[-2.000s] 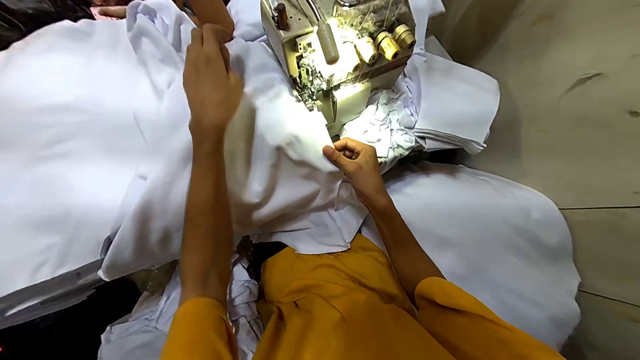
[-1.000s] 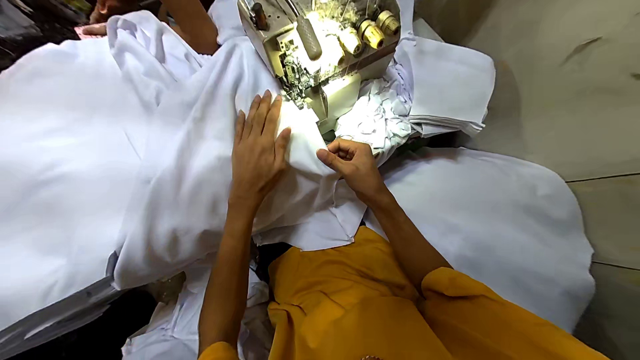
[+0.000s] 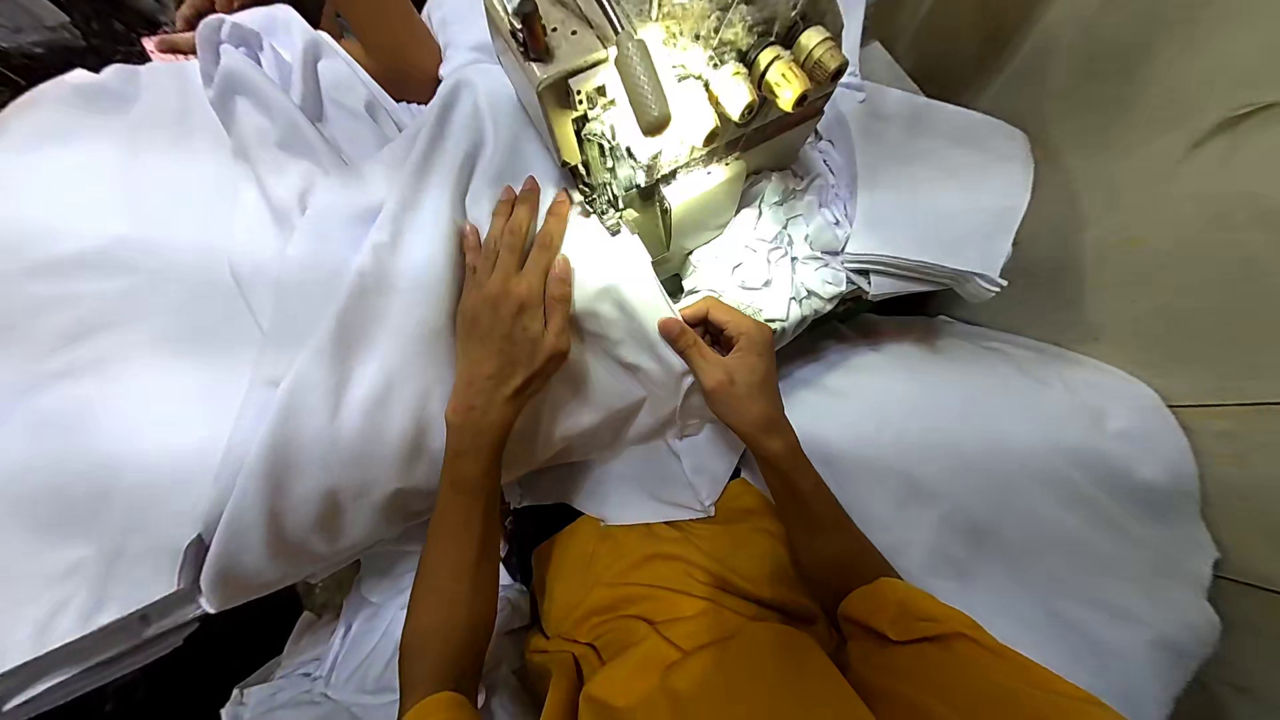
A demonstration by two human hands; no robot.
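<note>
White fabric [image 3: 620, 375] lies under the presser foot area of a lit overlock sewing machine [image 3: 690, 110]. My left hand [image 3: 515, 300] rests flat on this fabric, fingers a little apart, their tips just left of the needle area. To the right and nearer me, my right hand [image 3: 728, 355] pinches the fabric's edge between thumb and fingers, below the machine's front plate. The cloth hangs in folds to my lap. The needle itself is too small to make out.
Large layered white cloth [image 3: 120, 330] spreads at left, with a co-worker's arm [image 3: 385, 45] behind it. Crumpled white scraps [image 3: 775, 250] and folded white pieces [image 3: 930, 180] lie right of the machine. More white cloth [image 3: 1000, 480] drapes at right.
My left hand was farther up and left on the cloth two seconds ago; it came down beside the needle area. My right hand has kept its pinch on the edge.
</note>
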